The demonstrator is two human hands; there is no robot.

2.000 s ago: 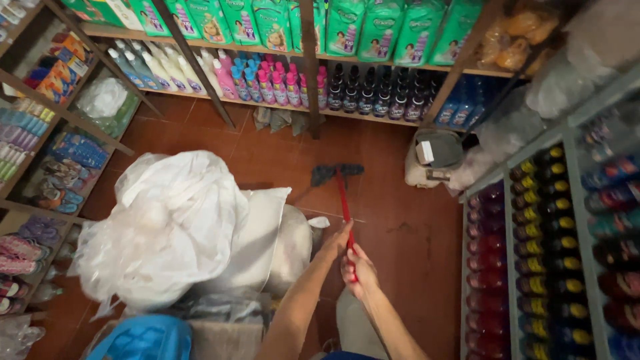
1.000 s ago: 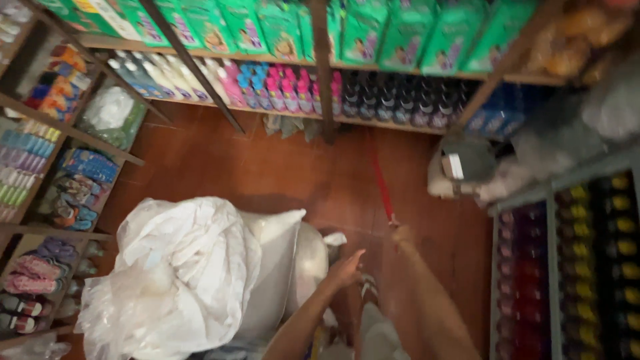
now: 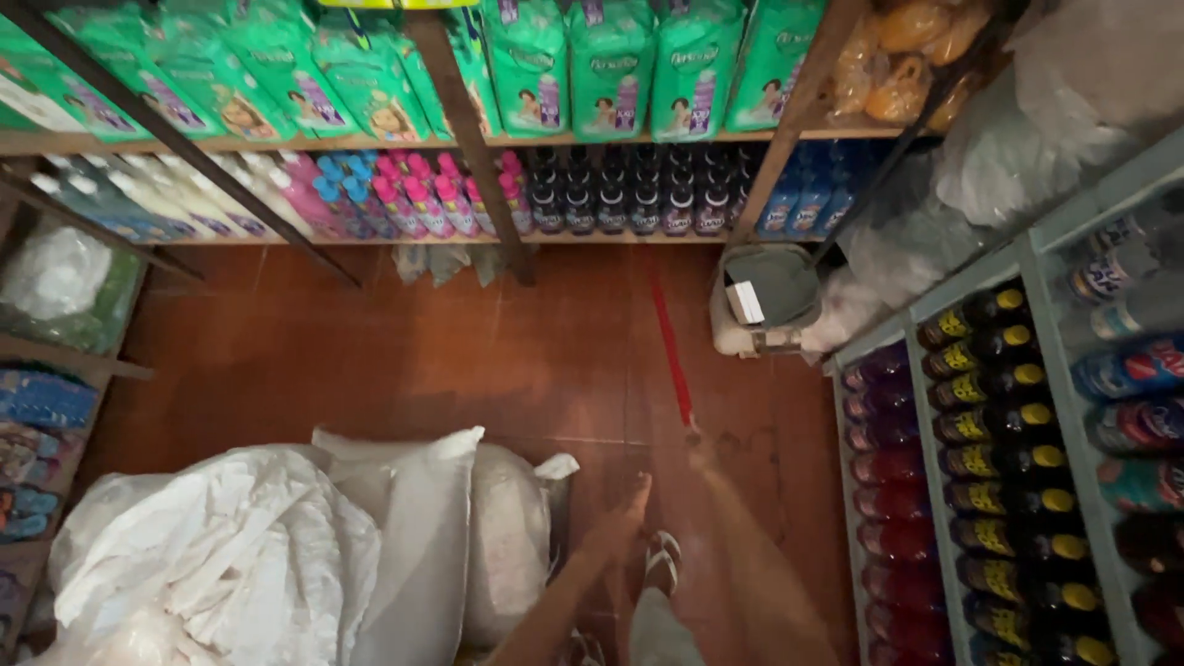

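A red pole point(image 3: 670, 342) runs up from my right hand point(image 3: 702, 450) over the tiled floor point(image 3: 573, 370), its far end reaching the bottom shelf below the dark bottles. My right hand is closed around its near end. No broom head shows on it now. Lower and to the left, my left hand point(image 3: 636, 502) is held off the pole with nothing in it, fingers extended. It is near the stacked white sacks point(image 3: 421, 536). A shoe point(image 3: 662, 555) shows beneath, between my forearms.
Shelves with green diaper packs point(image 3: 610, 79) and bottles point(image 3: 647, 194) line the back. A lidded bucket point(image 3: 772, 287) stands at the back right corner. A drinks rack point(image 3: 934, 444) is on the right. A side shelf point(image 3: 55, 361) and a white plastic bag point(image 3: 222, 546) are on the left.
Two seconds ago both hands were on the red pole and its dark head showed on the floor. My left hand has let go, and the head has gone out of sight toward the back shelf.
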